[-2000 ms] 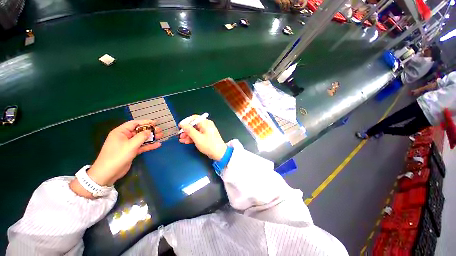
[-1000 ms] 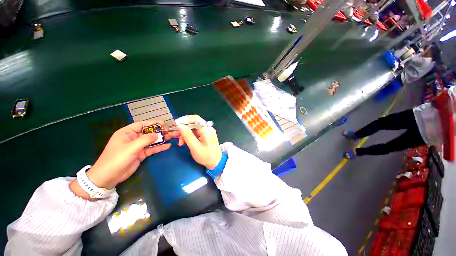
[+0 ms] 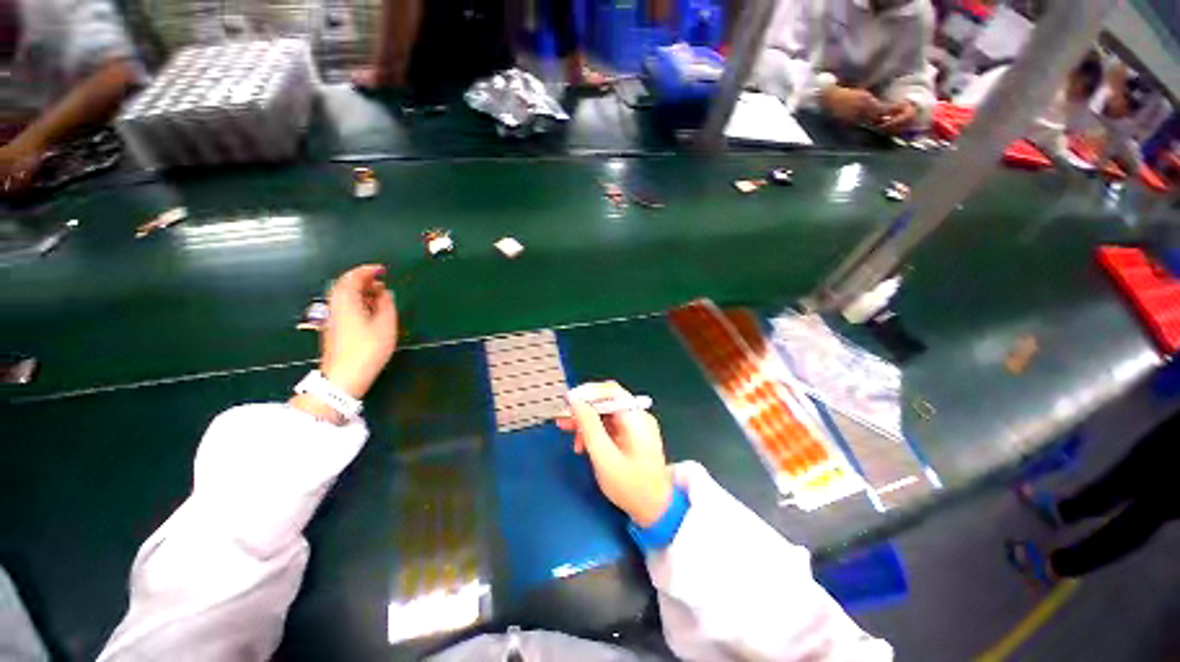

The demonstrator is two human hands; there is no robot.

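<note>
My left hand (image 3: 360,330) is over the green belt, fingers raised and apart, with no object visible in it. A small device module (image 3: 315,313) lies on the belt just left of it. Another module with a whitish part (image 3: 440,242) lies farther up to its right. My right hand (image 3: 624,453) holds the tweezers (image 3: 613,405) by their whitish grip, at the right edge of the beige strips (image 3: 524,378). The strips sit on the blue liner (image 3: 557,504). The amber sticker sheet (image 3: 440,517) lies left of the liner.
Orange die-cut stickers (image 3: 776,420), a crumpled clear bag (image 3: 848,369) and a spare strip sheet (image 3: 884,459) lie to the right. A slanted metal post (image 3: 958,168) stands behind them. Ridged blister trays (image 3: 223,104) and other people are across the belt. A red tray (image 3: 1145,295) is far right.
The view has tilted up and shifted left. My left hand has moved from beside my right hand to the belt and no longer shows the module. My right hand still holds the tweezers.
</note>
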